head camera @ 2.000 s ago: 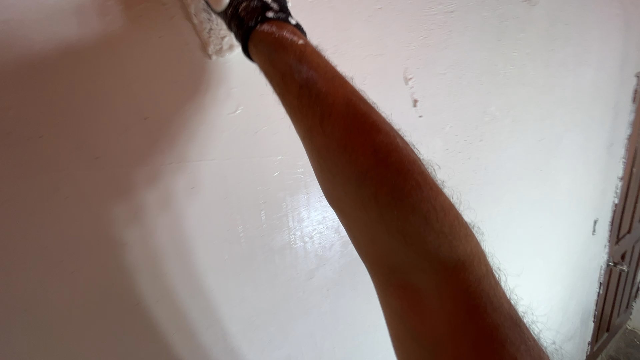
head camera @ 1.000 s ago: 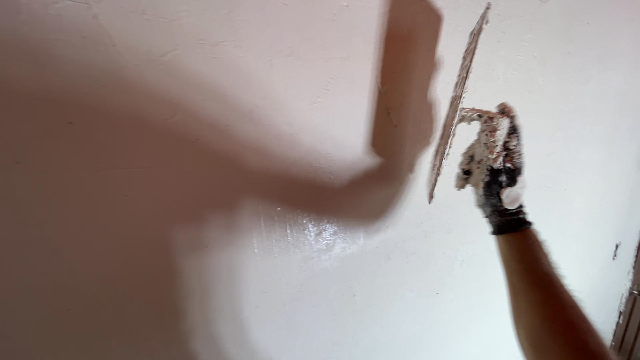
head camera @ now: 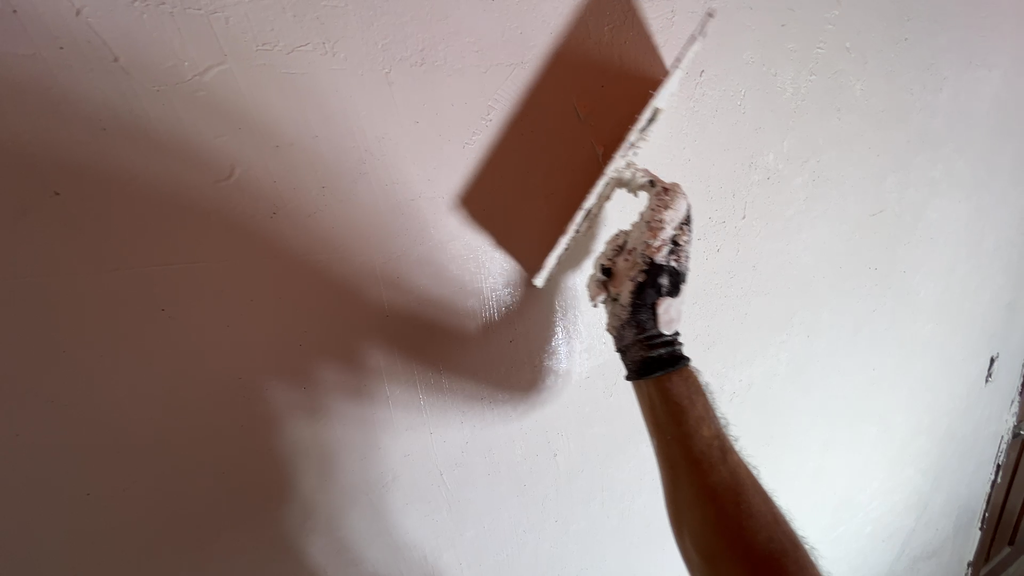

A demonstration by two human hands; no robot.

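Note:
My right hand [head camera: 648, 272], in a black glove caked with wet plaster, grips the handle of a plastering trowel [head camera: 620, 160]. The trowel's long flat blade shows nearly edge-on, tilted from lower left to upper right, and its edge is coated with plaster. It is held at or close to the white plastered wall [head camera: 840, 240]; whether the blade touches cannot be told. A sharp brown shadow of the blade falls on the wall to its left. The handle is mostly hidden by plaster and fingers. My left hand is out of view.
The wall fills most of the view, with small ridges, pits and a glossy damp patch [head camera: 560, 336] near the middle. At the lower right edge stands a brown panelled door or frame [head camera: 1004, 496]. A wide soft shadow covers the left side.
Two seconds ago my right hand was at the top edge; one second ago it was lower and right, holding the trowel more upright. Now the blade leans further right at its top.

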